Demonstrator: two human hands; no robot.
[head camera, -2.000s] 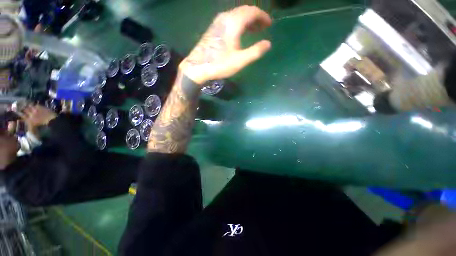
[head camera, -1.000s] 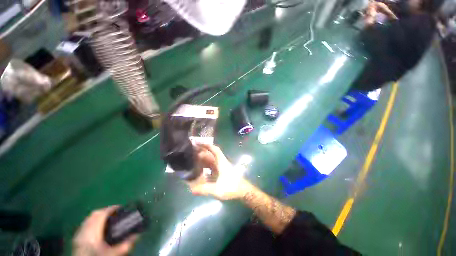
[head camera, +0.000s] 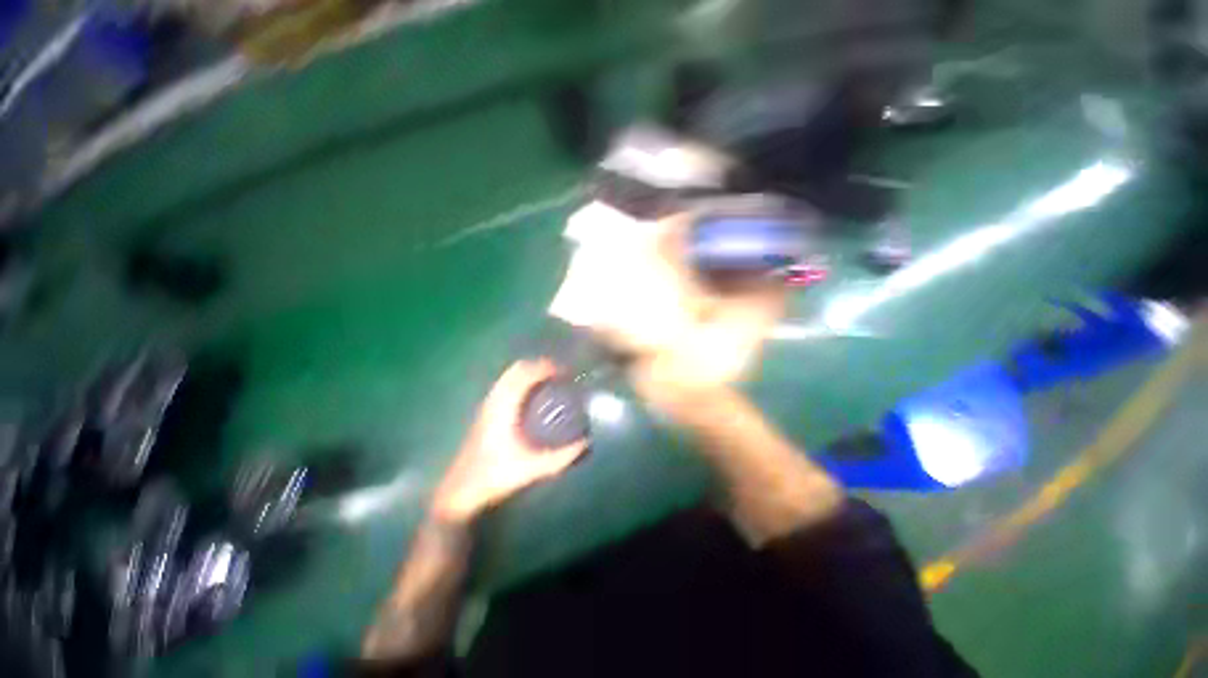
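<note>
The view is blurred by motion. My left hand (head camera: 503, 444) is closed around a black cylindrical unit (head camera: 555, 412), whose round dark end faces up, over the green bench. My right hand (head camera: 709, 331) is to the right and farther forward, gripping the electric screwdriver (head camera: 753, 245), whose round blue-white emblem shows; its tip cannot be made out. The pale screw feeder (head camera: 590, 272) stands just left of my right hand and is partly hidden by it.
A cluster of units with shiny clear rims (head camera: 219, 576) stands at the lower left. A small red glow (head camera: 803, 276) shows right of the screwdriver. Blue brackets (head camera: 960, 424) lie beyond the bench edge at right, above a floor with a yellow line (head camera: 1047, 497).
My left hand has moved with the black unit from the lower left toward the centre, its round end now facing up. My right hand still holds the screwdriver. The camera view has shifted.
</note>
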